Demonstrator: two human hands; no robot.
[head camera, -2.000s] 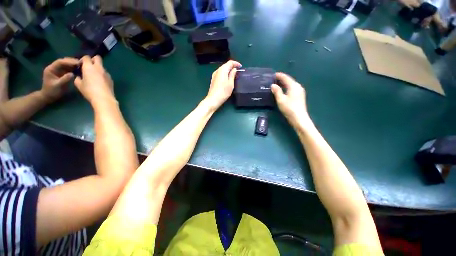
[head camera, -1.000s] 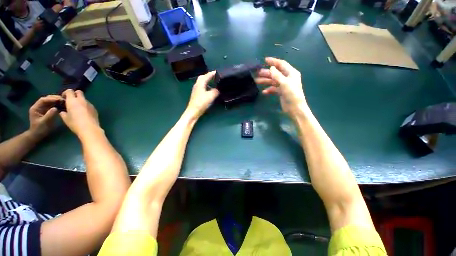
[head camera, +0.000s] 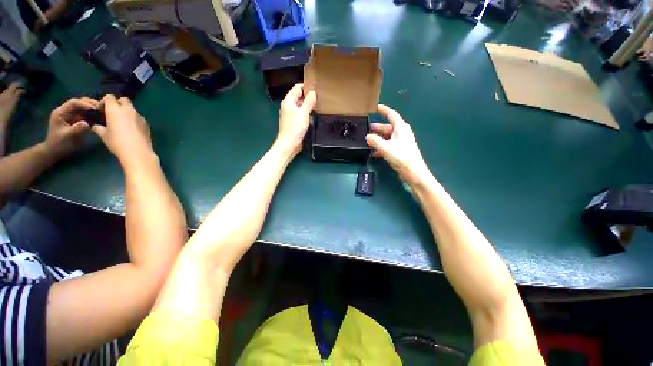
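A black retail box (head camera: 341, 152) stands open on the dark green table. Its lid (head camera: 344, 82) is raised and shows a plain brown inside. A dark insert with small glinting dark parts (head camera: 345, 130) lies in the box; the parts are too small to tell. My left hand (head camera: 294, 118) grips the left side of the box and lid. My right hand (head camera: 394, 143) holds the right side with thumb and fingers at its edge. A small black device (head camera: 365, 183) with a pale mark lies on the table just in front of the box.
Another open black box (head camera: 278, 73) stands behind my left hand. A blue bin (head camera: 283, 28) and beige equipment (head camera: 172, 16) are at the upper left. A cardboard sheet (head camera: 550, 84) lies upper right. Black boxes (head camera: 621, 212) are at far right. A neighbour's hands (head camera: 99, 129) work at left.
The box was shut at first, then partly open; now its lid stands fully raised. My right hand, off the box a second ago, is back on its right side. The view has shifted.
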